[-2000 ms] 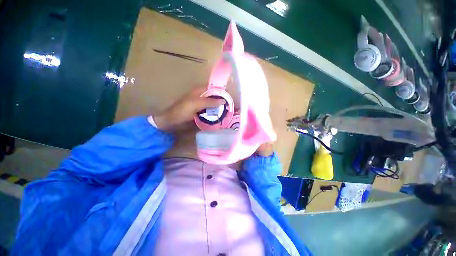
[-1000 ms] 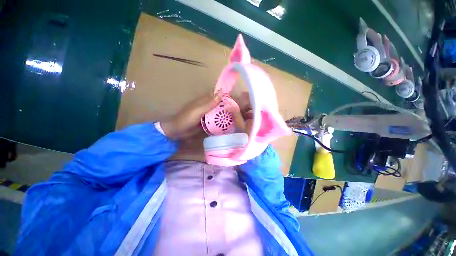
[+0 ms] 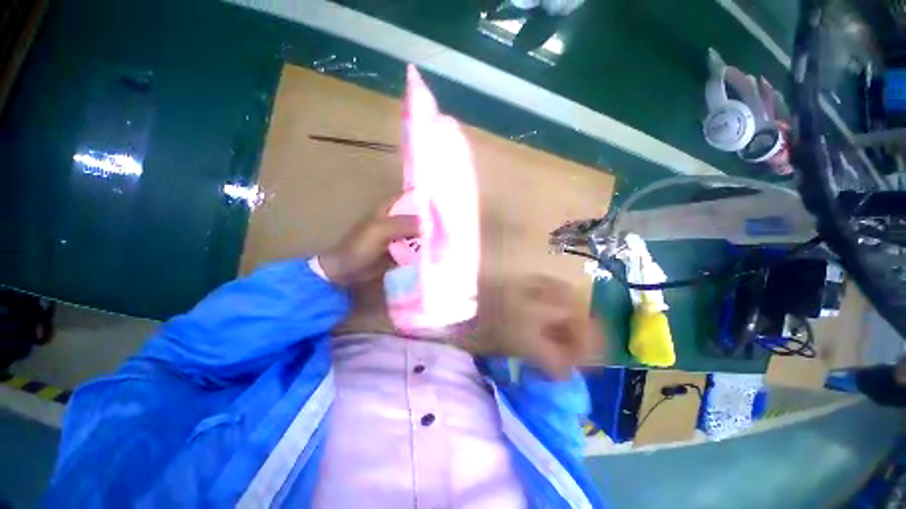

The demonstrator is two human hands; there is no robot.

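Pink cat-ear headphones (image 3: 447, 224) are held up in front of my chest, seen nearly edge-on, with the arch overexposed and one pointed ear at the top. My left hand (image 3: 366, 244) holds them by an ear cup on the left side; its fingertips are partly hidden behind the arch. My right hand (image 3: 558, 323) is off the headphones, to their right, and blurred; I cannot tell whether it is open or holds something small. The screwdriver (image 3: 715, 221) lies at the right with its metal jaws pointing left.
Brown cardboard (image 3: 318, 199) lies under the work on the green bench. A yellow bottle (image 3: 651, 338) with white tissue (image 3: 643, 266) is at the right. Black cables (image 3: 834, 199) hang at the far right. More headphones (image 3: 730, 124) stand beyond a pale rail (image 3: 556, 104).
The headphones have turned edge-on and moved left, and the slotted cup face is now mostly hidden. My right hand has come off them and moved right. The view has shifted slightly.
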